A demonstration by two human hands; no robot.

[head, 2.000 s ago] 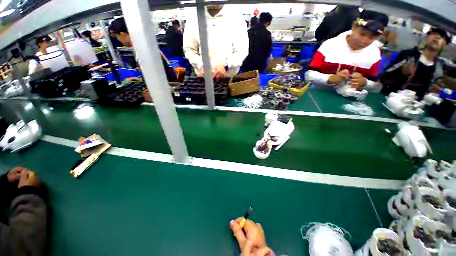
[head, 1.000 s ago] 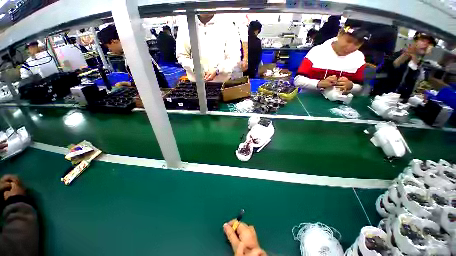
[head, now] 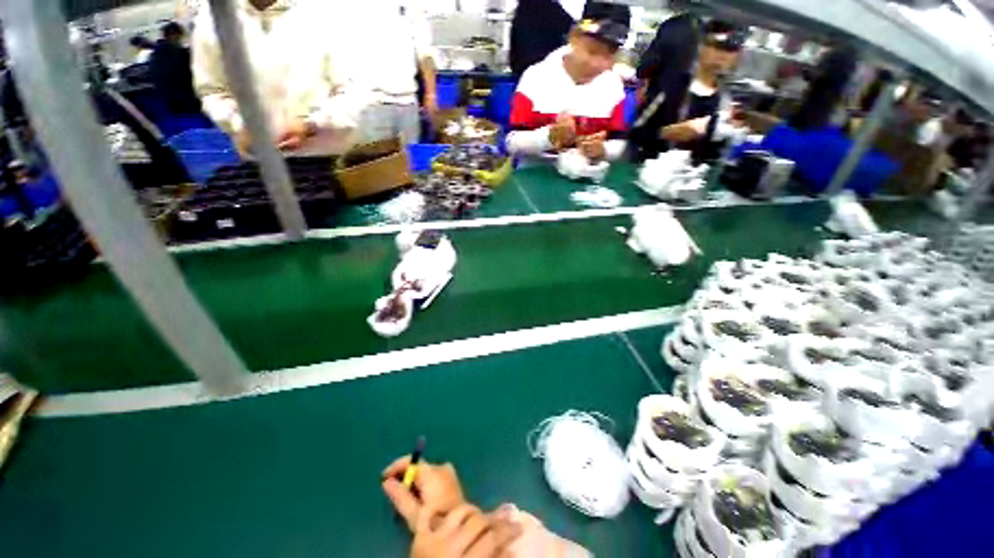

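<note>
My right hand (head: pixel 420 487) is at the bottom centre, over the green bench. It is closed on a small hand tool (head: pixel 413 466) with a yellow grip and a dark tip pointing up; most of the tool is hidden in the fingers. Fingers that look like my left hand (head: pixel 467 534) lie across my right wrist. The rest of that hand is cut off by the bottom edge, and I cannot tell whether it grips. A tangled pile of thin white rings (head: pixel 585 466) lies on the bench to the right of my hands.
Stacked white round parts with dark boards (head: pixel 732 395) fill the right side, above a blue bin (head: pixel 926 512). A white camera housing joined to a round part (head: pixel 420 273) and another housing (head: pixel 662 235) lie on the green conveyor beyond the metal rail (head: pixel 491 349). A metal post (head: pixel 136 240) stands left.
The view has turned right, so the conveyor parts and post appear farther left and more stacks show. The neighbour's arm has left the picture. My right hand still holds the tool.
</note>
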